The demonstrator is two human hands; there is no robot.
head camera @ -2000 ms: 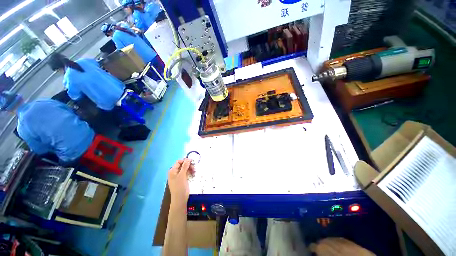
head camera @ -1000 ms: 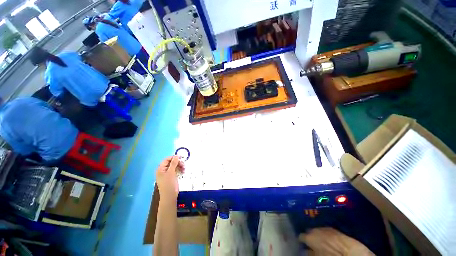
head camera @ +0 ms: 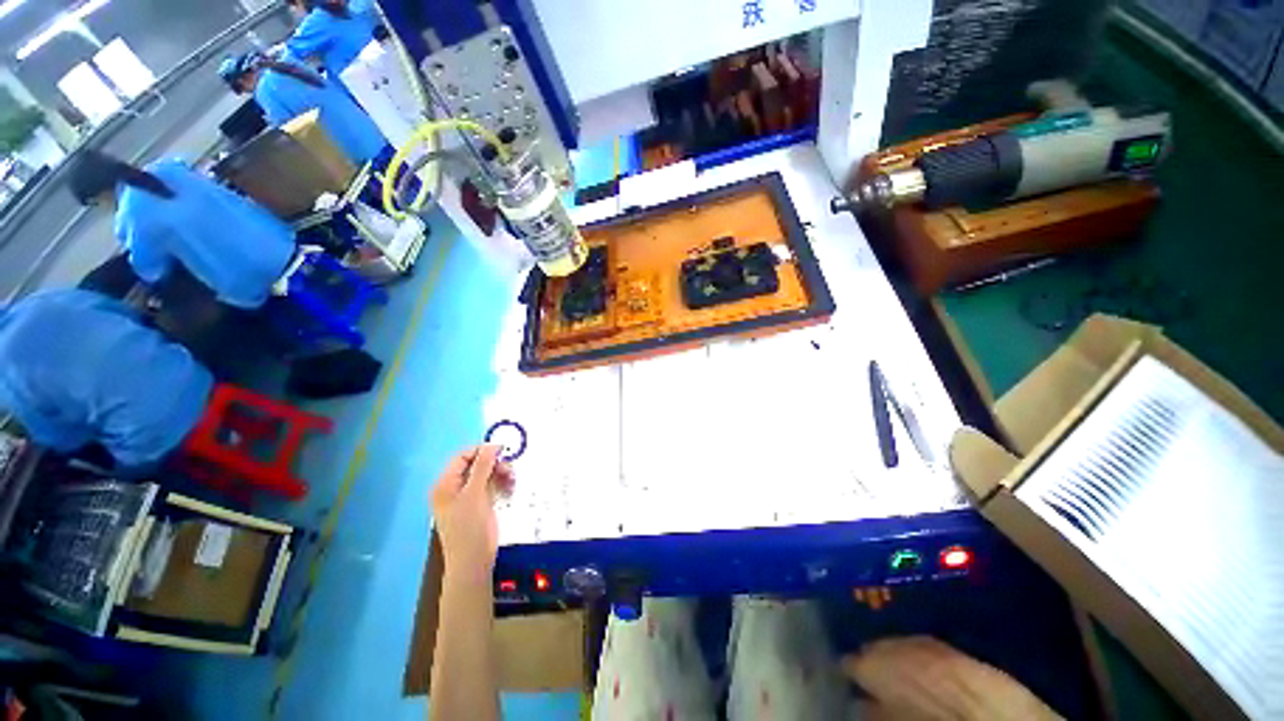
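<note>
My left hand holds a thin dark ring between fingertips over the left front of the white table. My right hand is low at the bottom edge, below the press's front panel, partly cut off and dark; I cannot tell if it holds anything. The orange-brown fixture plate with a dark frame sits at the back of the table. It bears a black left nest and a black right nest. A clear labelled bottle stands out over its left end.
Dark tweezers lie on the table's right side. A hot-air gun rests on a brown wooden box at back right. An open parts carton stands at right. Green and red lights show on the front panel. Blue-clad workers sit at left.
The view has shifted, so the table and plate sit further left in the picture. The ring stays in my left hand near the table's left edge. My right hand remains low.
</note>
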